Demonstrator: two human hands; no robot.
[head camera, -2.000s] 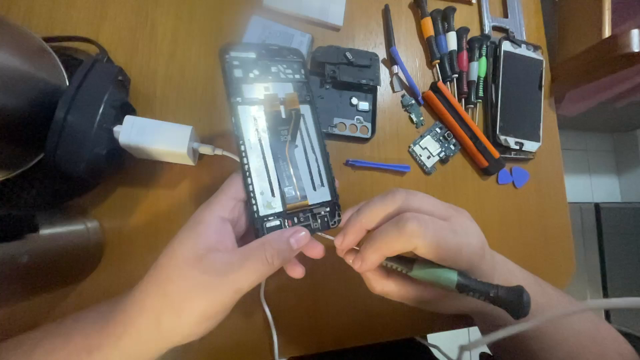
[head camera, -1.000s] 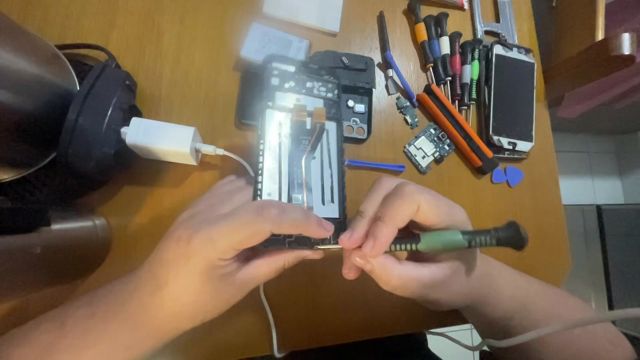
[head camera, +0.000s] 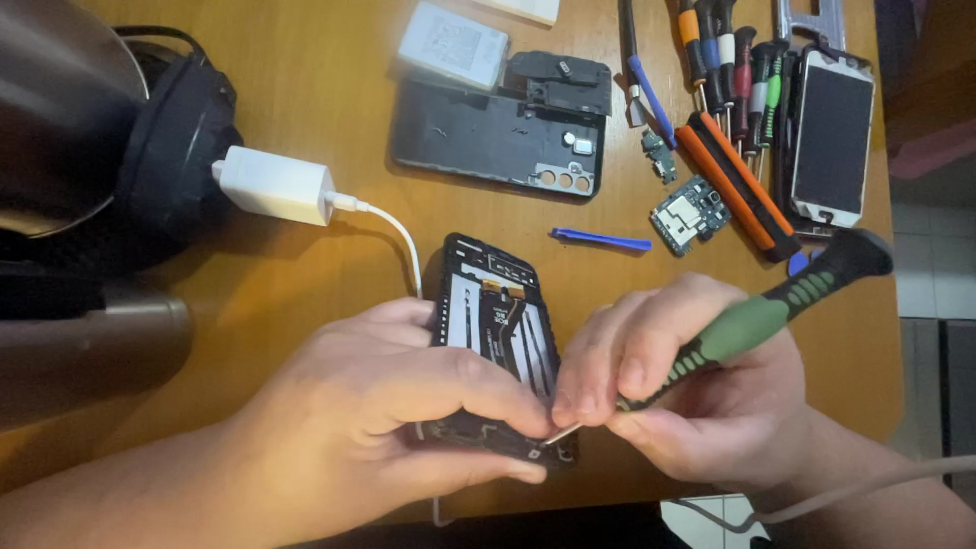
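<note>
My left hand (head camera: 396, 389) grips an opened smartphone frame (head camera: 499, 263) by its lower part, with the thumb lying across it. Ribbon cables and pale strips show inside the frame. In my right hand (head camera: 686, 396) is a screwdriver with a green and black handle (head camera: 747, 328); its thin metal tip touches the frame's lower end, beside my left fingertips. Above the frame lies a black phone back cover (head camera: 480, 137), with a phone battery (head camera: 454, 46) and a black plastic inner cover (head camera: 560, 76) resting at its upper edge.
A blue plastic pry tool (head camera: 602, 239), a phone circuit board (head camera: 690, 216), a small green board (head camera: 659, 156), an orange-and-black tool (head camera: 736, 187) and several screwdrivers (head camera: 743, 76) lie at right, near another phone (head camera: 831, 141). A white charger (head camera: 278, 185) with cable is at left, by a dark rounded appliance (head camera: 61, 107).
The phone frame has moved down, away from the back cover, which now shows more fully. The screwdriver handle has tilted upward to the right. Both hands keep their holds.
</note>
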